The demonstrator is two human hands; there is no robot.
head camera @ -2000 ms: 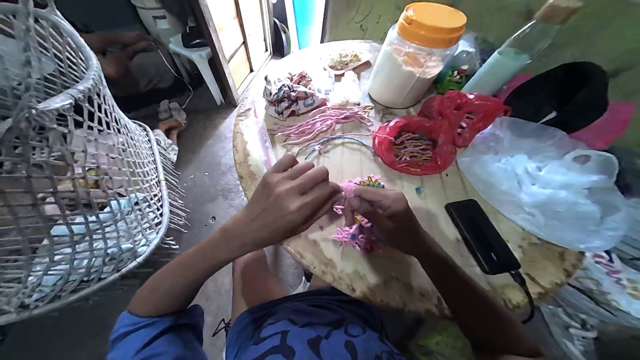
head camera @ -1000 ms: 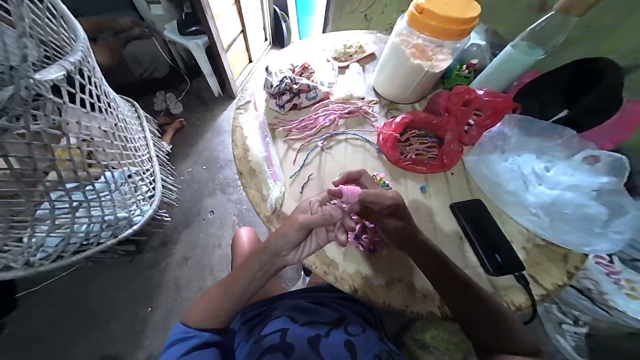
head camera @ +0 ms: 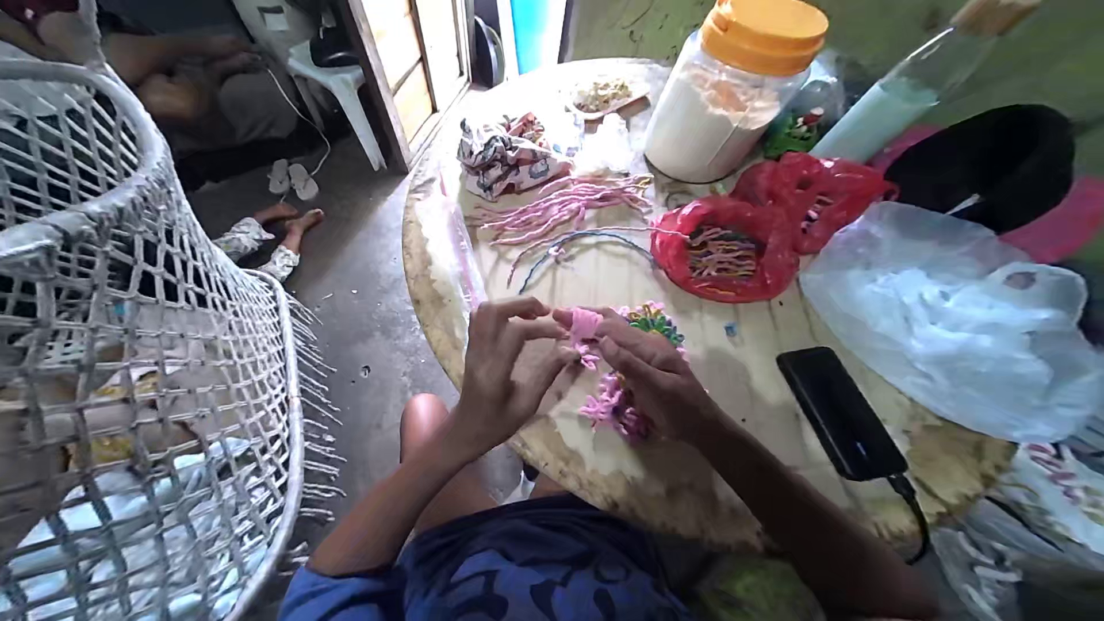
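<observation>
Near the table's front left edge, my right hand (head camera: 651, 375) is closed on a pink looped yarn piece (head camera: 586, 325), its upper end pinched between thumb and fingers. My left hand (head camera: 509, 366) is at the left side of that piece, fingers bent and fingertips at it; whether they grip it is hard to tell. More pink looped work (head camera: 614, 409) hangs or lies below my right hand, and a green and yellow looped part (head camera: 653, 321) shows behind it. Pink twisted cords (head camera: 569, 207) lie farther back, beside a thin blue and pink cord (head camera: 586, 235).
A red plastic bag (head camera: 724, 250) holds short colored cords. Behind stand an orange-lidded jar (head camera: 729, 95) and a glass bottle (head camera: 914, 82). At right lie a clear plastic bag (head camera: 957, 319) and a black power bank or phone (head camera: 841, 414) with a cable. A woven hanging chair (head camera: 155, 345) is at left.
My left hand was raised and apart from my right two seconds ago, then came down against it. Now its fingers are more spread, at the left of the pink piece.
</observation>
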